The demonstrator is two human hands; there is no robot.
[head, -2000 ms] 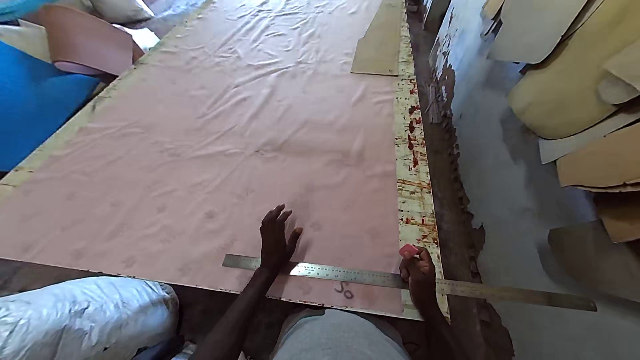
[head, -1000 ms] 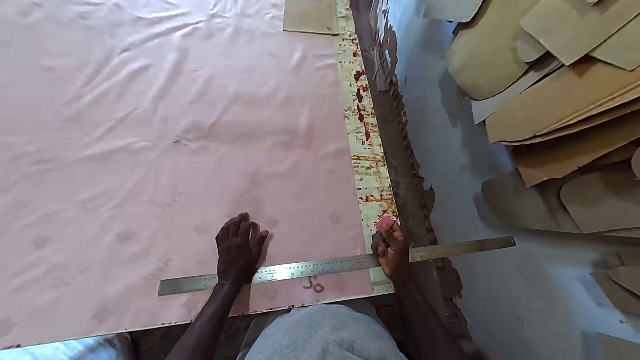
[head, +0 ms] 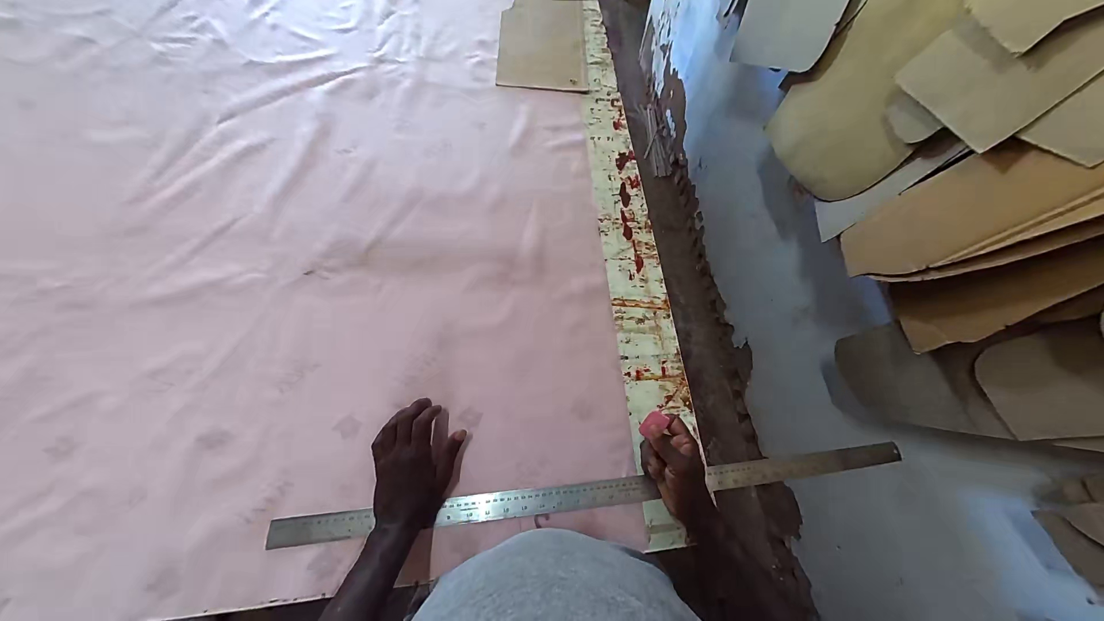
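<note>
Pink sheet material, wrinkled toward the far side, covers most of the table. A long steel ruler lies across its near edge and sticks out past the table's right side. My left hand rests flat, fingers apart, over the ruler's left part and the pink sheet. In my right hand, above the table's right border, is a small pink block, pinched between thumb and fingers; the hand lies over the ruler. Beneath the ruler, a dark handwritten mark is partly hidden by my body.
The table's stained, pale right border runs beside a dark gap and a wall with peeling paint. A flat tan template lies at the sheet's far right edge. Several cardboard templates hang or lean at the right.
The view has turned and shifted toward the right side. Both hands stay at the ruler, the right one still holding the pink block.
</note>
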